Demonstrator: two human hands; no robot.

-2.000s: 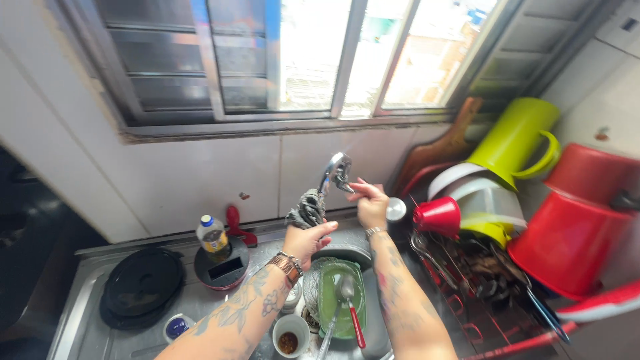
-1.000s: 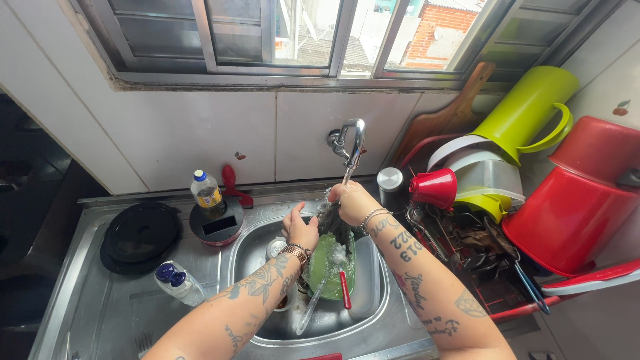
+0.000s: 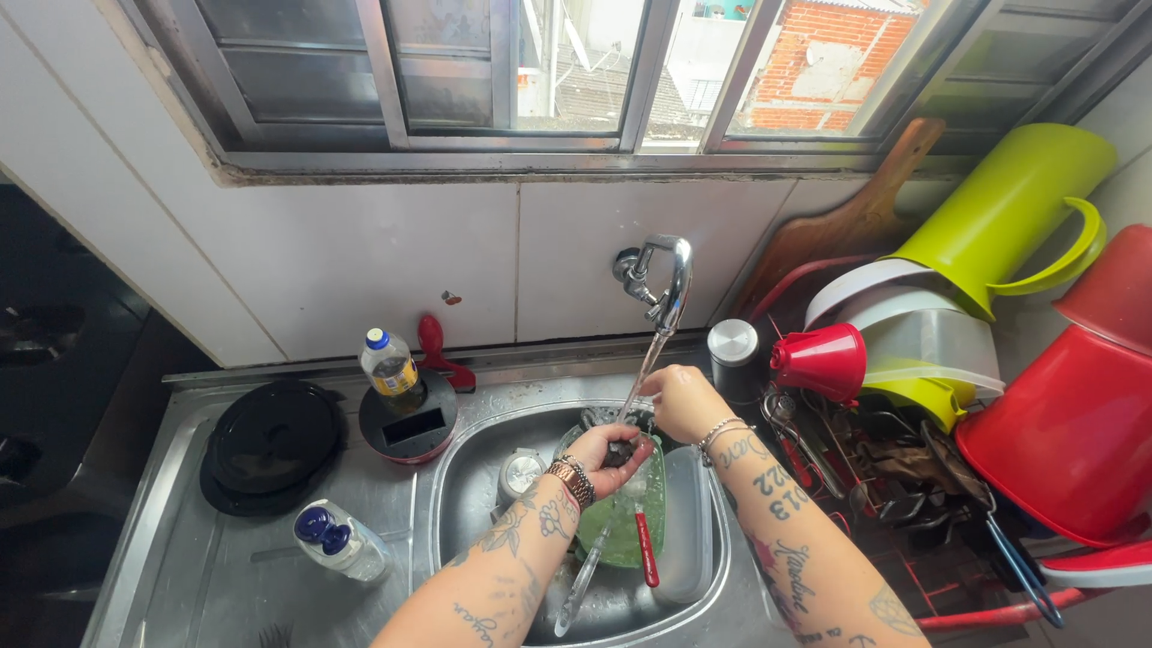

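Note:
Water runs from the chrome faucet (image 3: 670, 288) in a stream between my hands. My left hand (image 3: 616, 457), palm up over the sink (image 3: 477, 540), holds a small dark wad that looks like a wet cloth. Just right of the stream is my right hand (image 3: 681, 402), its fingers curled; whether it grips anything cannot be told. More dark, wet material lies behind my hands at the sink's back edge. Below them sits a green plastic container (image 3: 621, 535) with a red-handled utensil (image 3: 646, 549) and a clear-handled utensil (image 3: 583, 580) across it. A clear container (image 3: 688, 531) stands beside it.
Left of the sink are black lids (image 3: 274, 436), a capped bottle (image 3: 392, 364) on a round holder (image 3: 409, 432), and a blue-capped bottle (image 3: 342, 540). A silver-topped jar (image 3: 734, 351) stands right of the faucet. The dish rack holds a green pitcher (image 3: 1008, 216), red containers (image 3: 1062, 432) and utensils.
From gripping near the faucet spout, both hands have come down under the stream. The dark cloth, earlier hanging from them, is now partly a small wad in my left palm.

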